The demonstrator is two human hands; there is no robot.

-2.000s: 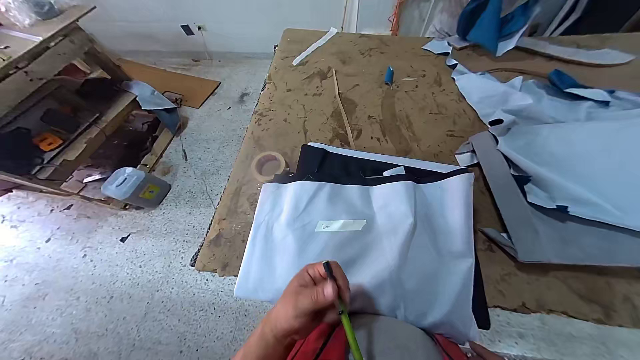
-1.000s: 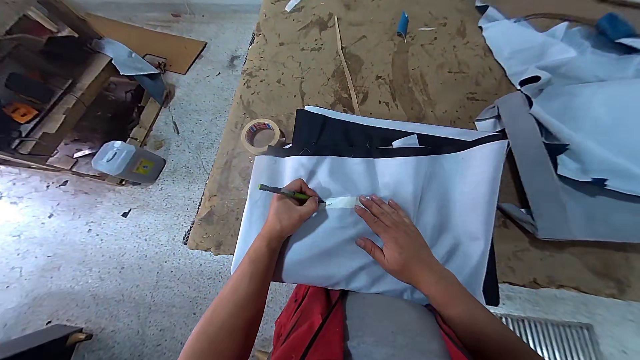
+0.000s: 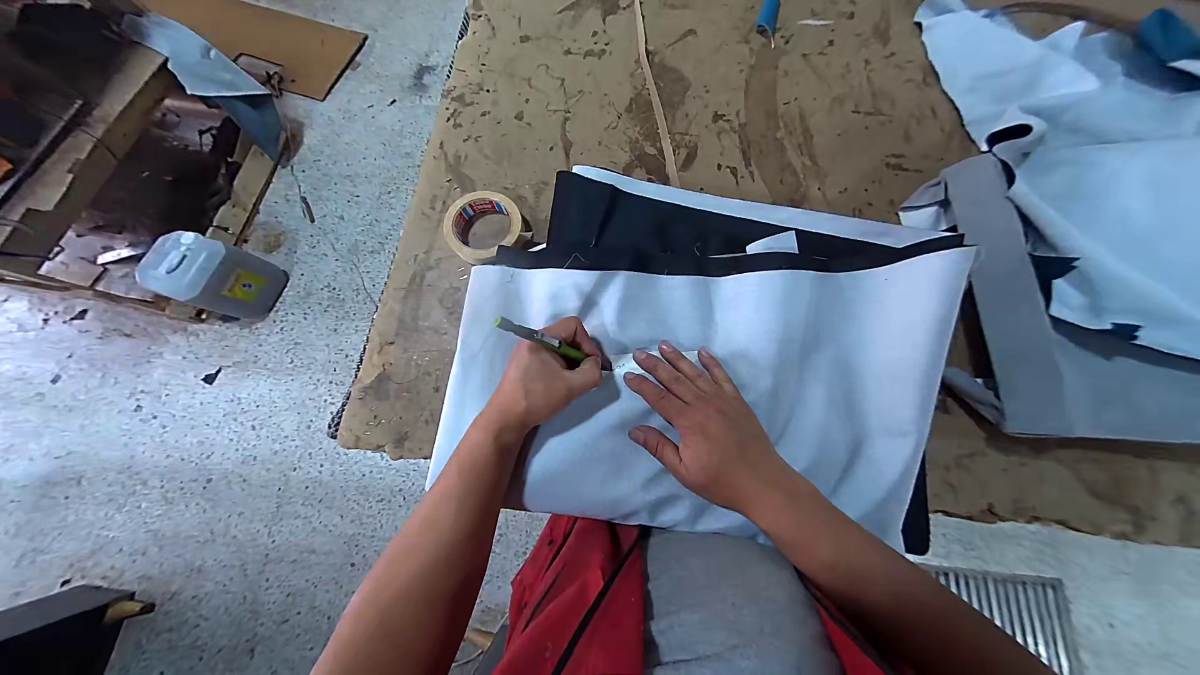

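My left hand (image 3: 548, 375) grips a green and grey pen (image 3: 539, 338), its tip down at the left end of a short strip of masking tape (image 3: 622, 364). The strip lies on a pale, white-backed sheet of material (image 3: 825, 375), on top of dark pieces (image 3: 623, 225). My right hand (image 3: 698, 417) rests flat with spread fingers on the sheet, its fingertips over the strip and hiding much of it. Just past the sheet's upper left corner lies a roll of masking tape (image 3: 483, 227).
The stained worktable (image 3: 525, 103) carries more pale cut material (image 3: 1125, 206) and a grey piece (image 3: 1012, 309) at right, and a blue object (image 3: 769, 17) at the back. On the left, a plastic jug (image 3: 211, 274) stands by a wooden shelf (image 3: 103, 112).
Two seconds ago one hand held the pen near the sheet's lower edge; by one second ago both hands were at the tape strip. The pen has since stayed there. The view has shifted closer.
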